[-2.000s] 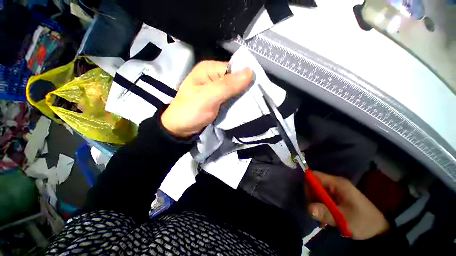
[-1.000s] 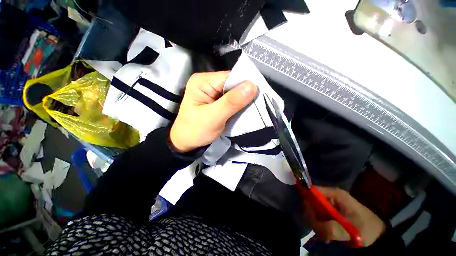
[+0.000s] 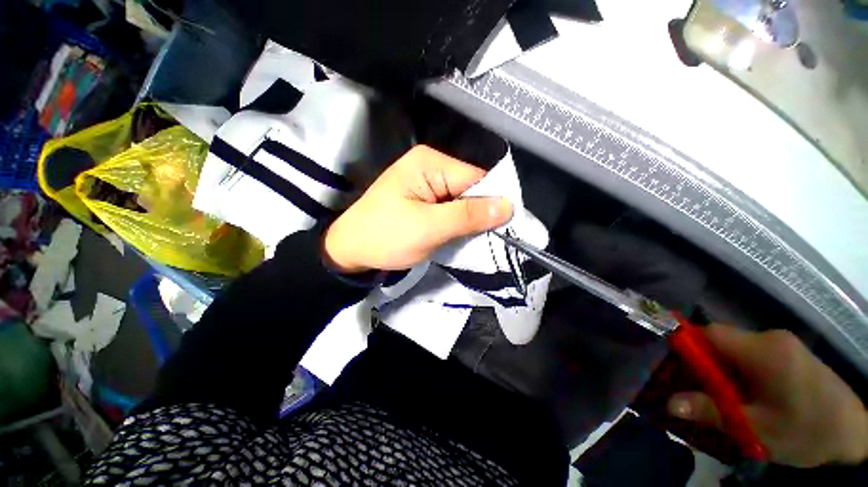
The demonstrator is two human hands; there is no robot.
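My left hand (image 3: pixel 414 214) pinches a white panel with black stripes (image 3: pixel 521 319) between thumb and fingers, over my lap. The panel is folded, and its lower part hangs below the hand. My right hand (image 3: pixel 785 395) holds scissors by their red handles (image 3: pixel 709 366) at the lower right. The silver blades (image 3: pixel 590 282) point up and left, with their tips at the panel beside my left thumb. The blades look nearly closed. Whether the tips are in the cloth or only against it, I cannot tell.
A measuring strip (image 3: pixel 628 157) runs along the edge of the white machine table (image 3: pixel 780 162). Black fabric (image 3: pixel 371 33) lies at the top. White striped pieces (image 3: pixel 295 162) lie at the left, beside a yellow plastic bag (image 3: pixel 171 204). Scraps (image 3: pixel 67 276) litter the far left.
My right hand and the scissors have moved right, and the blades now slant flatter. My left hand has shifted slightly right and down, with the panel more folded.
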